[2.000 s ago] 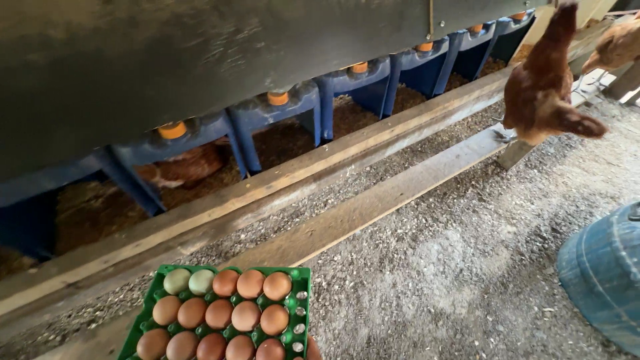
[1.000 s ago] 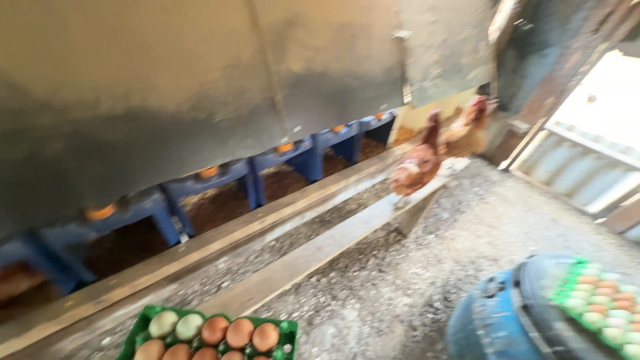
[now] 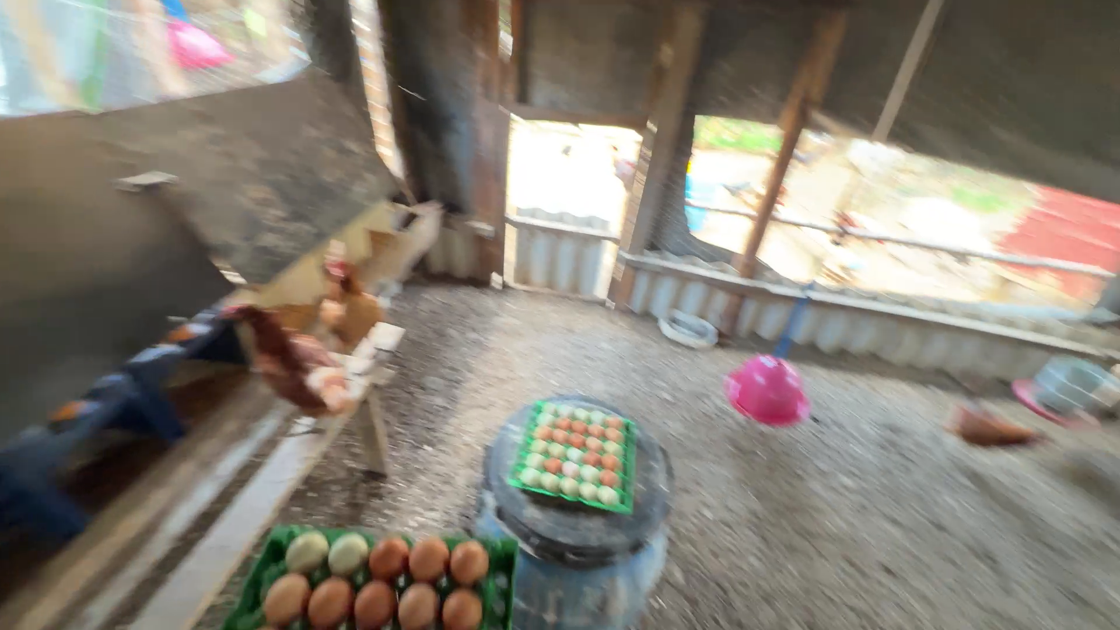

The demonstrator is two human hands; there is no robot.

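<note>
A green plastic egg tray (image 3: 500, 573) with brown and pale green eggs juts in at the bottom edge, left of centre; its lower part is cut off. Neither of my hands shows, so what holds this tray is hidden. Just beyond it stands a blue plastic barrel (image 3: 582, 591) with a black lid (image 3: 652, 481). On the lid lies a second green egg tray (image 3: 627, 472), filled with pale green, white and brown eggs.
Two brown hens (image 3: 289, 359) perch on the wooden plank (image 3: 262, 507) by the blue nest boxes (image 3: 144, 394) at left. A pink hanging feeder (image 3: 767, 390) is right of the barrel. Another hen (image 3: 993, 429), blurred, is farther right. Corrugated metal sheets (image 3: 875, 328) line the far wall.
The view has swung right, bringing the far wall, the barrel's lid and the pink feeder into sight. The near egg tray stays at the bottom edge. Fingers seen at its edge earlier are now out of view.
</note>
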